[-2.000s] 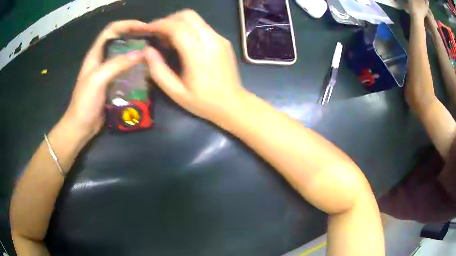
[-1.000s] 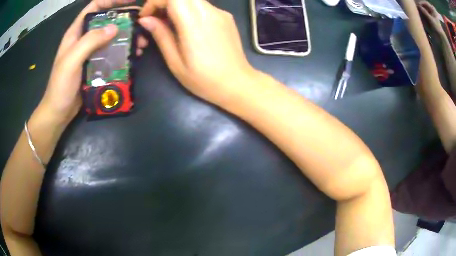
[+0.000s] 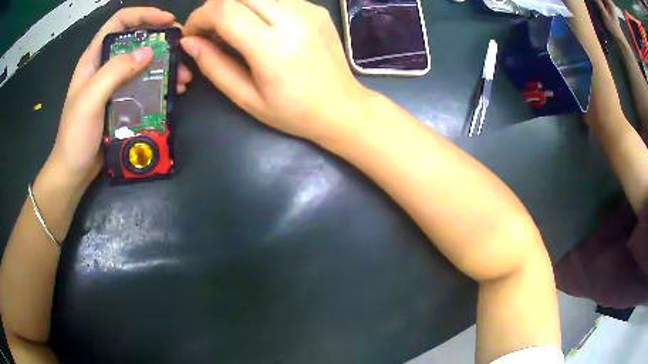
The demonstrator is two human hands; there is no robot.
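Note:
The open phone unit point(image 3: 140, 106) is upright at the upper left, its green circuit board point(image 3: 153, 71) facing up. A gold speaker point(image 3: 140, 155) with a black ring sits in its red lower end. My left hand point(image 3: 92, 92) holds the unit from the left, thumb on the upper board, fingertips showing past the right edge. My right hand point(image 3: 273, 64) is at the unit's upper right corner, thumb and forefinger close together. Whether a small part is between those fingertips cannot be seen.
A smartphone point(image 3: 388, 35) lies at the top centre on the black mat point(image 3: 284, 270). Tweezers point(image 3: 483, 89) and a dark blue box point(image 3: 543, 67) are at the right, below clear plastic bags point(image 3: 529, 6). Another person's arms point(image 3: 611, 121) reach in at the right edge. A yellow scrap point(image 3: 38, 106) lies left.
From two seconds ago, the unit and both hands have shifted left. My right hand has drawn back from over the board to its upper right corner, and my left thumb has moved off the right side.

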